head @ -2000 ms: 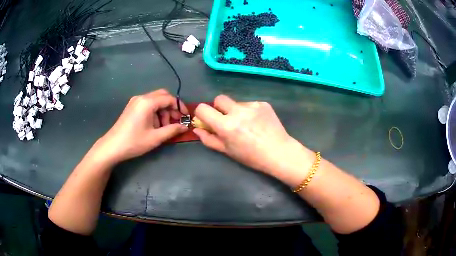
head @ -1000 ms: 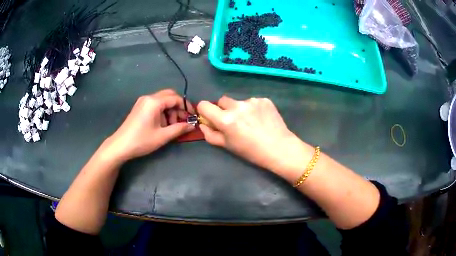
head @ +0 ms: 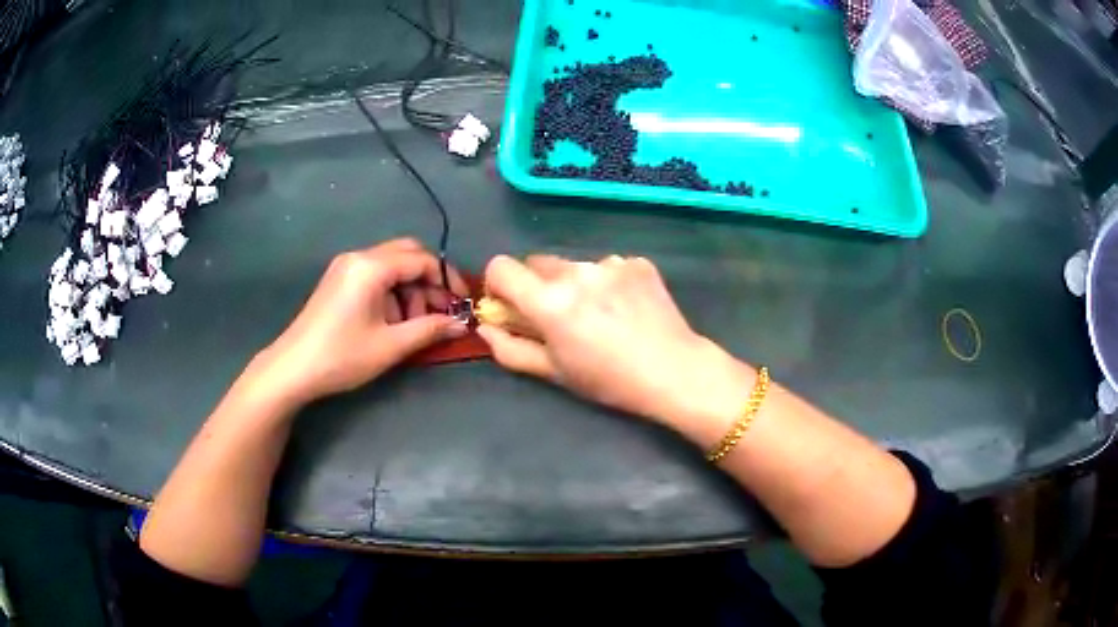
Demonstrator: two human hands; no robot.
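Note:
My left hand (head: 380, 309) pinches a corded piece (head: 461, 310) between thumb and fingers; its small end looks dark and silver, and its black cord runs up and back over the mat. My right hand (head: 576, 312) is closed around a short tan handled tool (head: 500, 315), its end against the corded piece. The tool's tip cannot be made out. Under both hands lies a flat red-brown block (head: 454, 350), mostly hidden by the fingers.
A teal tray (head: 736, 211) at the back holds small black parts (head: 595, 116). A pile of white-ended corded pieces (head: 135, 233) lies left. Set-apart white ends (head: 467, 135) lie left of the tray. A plastic bag (head: 920, 61) is back right, a yellow rubber band (head: 962, 334) right.
The whole view has shifted slightly between frames. Both hands stay together over the block, still holding the corded piece and the tool, with only small shifts of the fingers.

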